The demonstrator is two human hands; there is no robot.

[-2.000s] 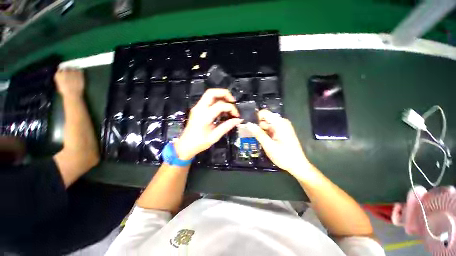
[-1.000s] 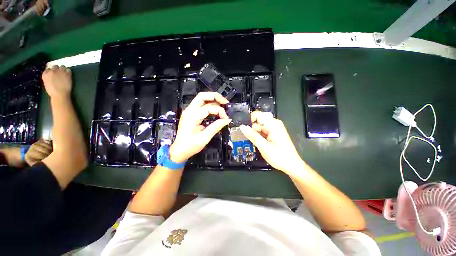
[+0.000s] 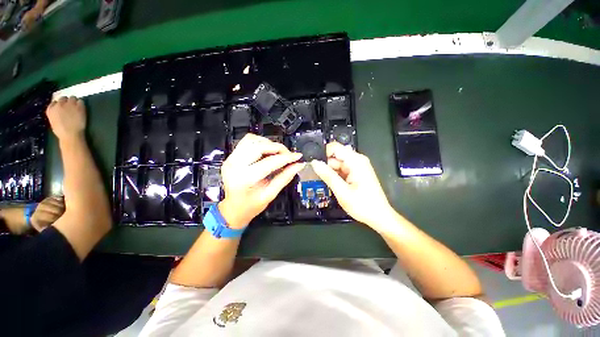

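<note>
A blue circuit board [image 3: 314, 191] with a pale upper part lies over the near part of the black blister tray [image 3: 289, 60]. A small dark square module [image 3: 310, 146] is at its top end. My left hand [image 3: 258, 176] reaches in from the left, thumb and forefinger pinched at the module's lower edge. My right hand [image 3: 350, 179] holds board and module from the right, its thumb where they meet. Whether my left fingertips hold a tiny part is hidden. A black phone housing [image 3: 277, 108] lies tilted across tray pockets beyond my left hand.
A black smartphone [image 3: 416, 133] lies right of the tray. A white charger [image 3: 528, 143] with looped cord and a pink fan [image 3: 571, 275] are at the right. Another person's arm [image 3: 83, 178] rests on the bench at left, near another black tray [image 3: 26, 148]. A white rail [image 3: 421, 46] runs behind.
My left hand's fingers have closed in from a looser curl to a pinch at the module's lower edge. My right hand keeps its hold. The whole view has shifted slightly.
</note>
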